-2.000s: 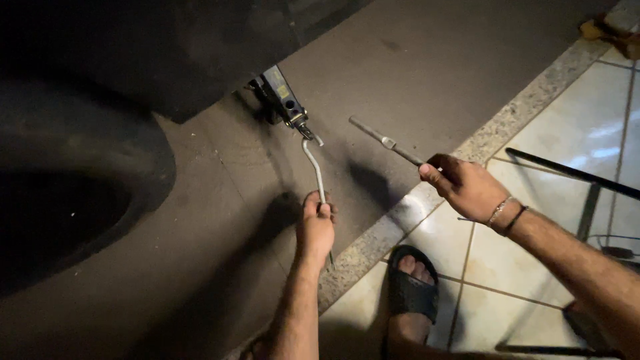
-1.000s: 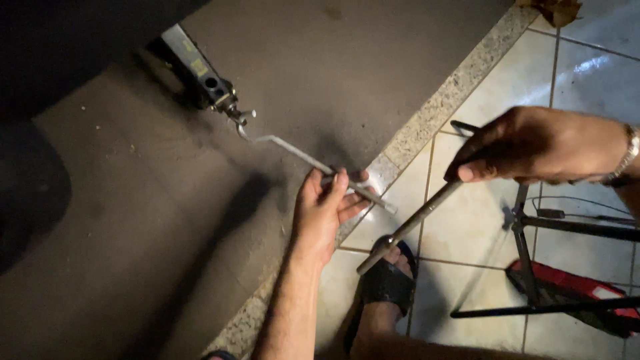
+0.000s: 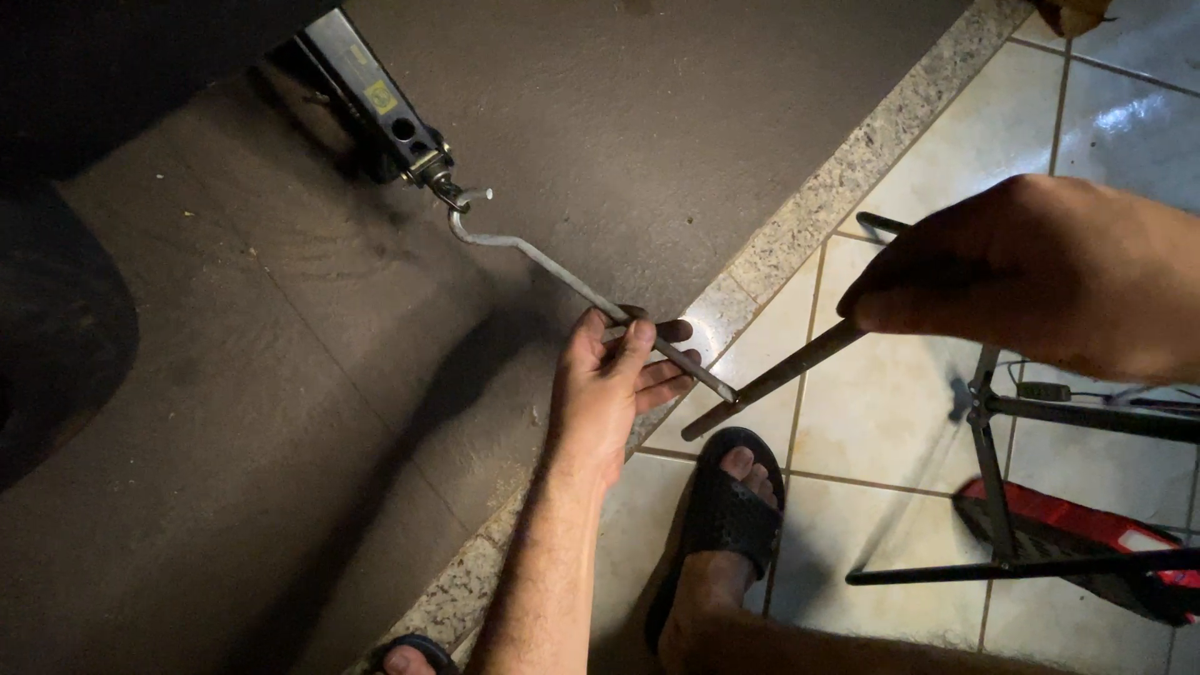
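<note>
A black scissor jack (image 3: 370, 94) lies under the dark vehicle body at the upper left. The hooked end of a bent metal crank rod (image 3: 553, 267) is caught in the eye at the jack's end. My left hand (image 3: 609, 380) holds this rod near its straight end, thumb on top. My right hand (image 3: 1022, 272) grips a dark metal bar (image 3: 787, 375) that slants down to the left. The rod's tip meets the bar a little above the bar's lower end; whether it sits in a hole there I cannot tell.
A dark tyre (image 3: 61, 319) is at the left edge. A granite strip (image 3: 825, 178) divides the dark floor from pale tiles. My sandalled foot (image 3: 736, 506) stands below the bar. At right are a black metal stand (image 3: 994, 469) and a red and black object (image 3: 1059, 525).
My right hand has brought the bar over to the rod's free end, and the two now meet. My left hand has swung that end to the right; the hook stays in the jack's eye.
</note>
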